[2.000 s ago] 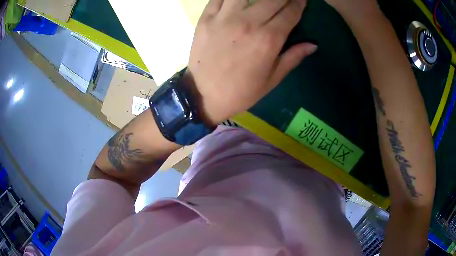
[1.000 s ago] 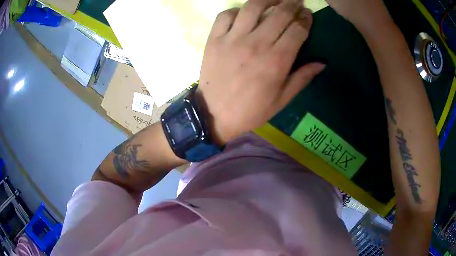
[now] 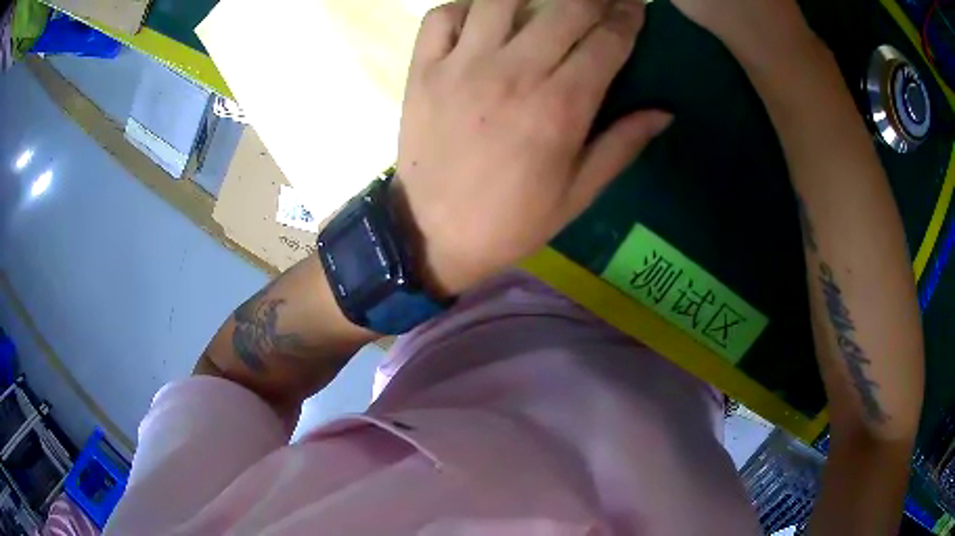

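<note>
Pale yellow paper point(image 3: 314, 84), very bright with glare, lies on the dark green mat point(image 3: 723, 136) at the upper left and overhangs the bench edge. My left hand point(image 3: 513, 126), with a dark watch on the wrist, rests palm down over the paper's right part. Its fingers are bent, the thumb is spread over the mat, and the fingertips are at the top edge. My right forearm crosses the mat at the right; the hand is cut off by the top edge. A round silver push-button switch point(image 3: 897, 98) lies right of that forearm.
A green label point(image 3: 686, 293) with black characters is stuck near the bench's yellow-taped edge point(image 3: 670, 340). Below the bench are a brown carton point(image 3: 251, 199), a white box point(image 3: 168, 126) and a blue crate point(image 3: 96, 476). A red wire shows at the upper right.
Since one second ago the view has shifted slightly. The paper reaches a little further left and no longer shows right of my left fingers. The switch stays right of my right forearm.
</note>
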